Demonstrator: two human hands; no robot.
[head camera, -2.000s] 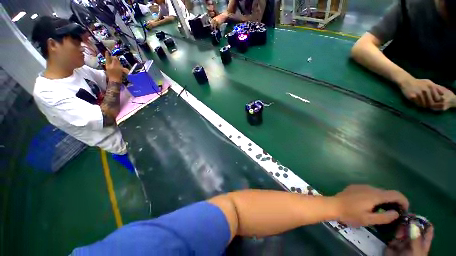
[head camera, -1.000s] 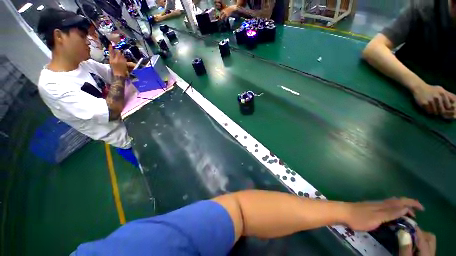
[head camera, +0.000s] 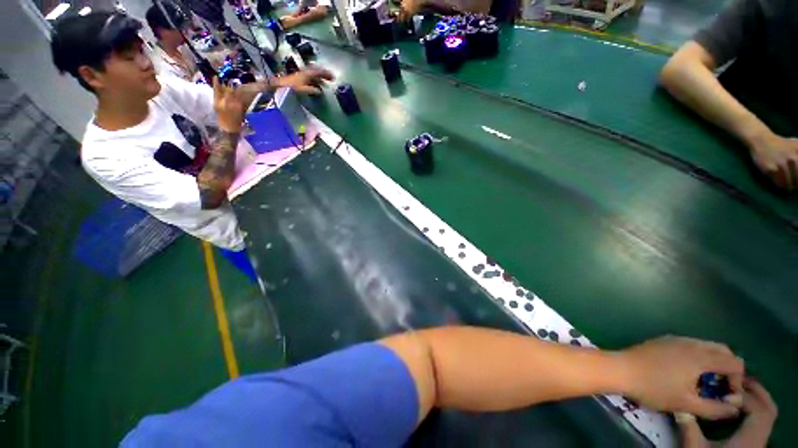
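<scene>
My left hand (head camera: 687, 376) is at the lower right, its fingers curled around a black housing with a small blue-lit circuit board (head camera: 713, 385) at its top. My right hand (head camera: 754, 418) shows only in part at the lower right corner, its fingers against the same housing from the other side. Much of the housing is hidden by the fingers. Another black housing (head camera: 420, 156) with a board and a short wire on top stands upright on the green belt.
White rail (head camera: 455, 249) with dark round bits separates the belt from the dark bench (head camera: 350, 254). More housings (head camera: 348, 99) stand farther up the belt, near a lit cluster (head camera: 459, 42). A person at left reaches over the belt; another's arm (head camera: 722, 105) rests at right. Blue box (head camera: 271, 131) at left.
The standing housings have shifted up and away in the view. My left hand has closed over the housing from above. The person at left now reaches an arm over the belt.
</scene>
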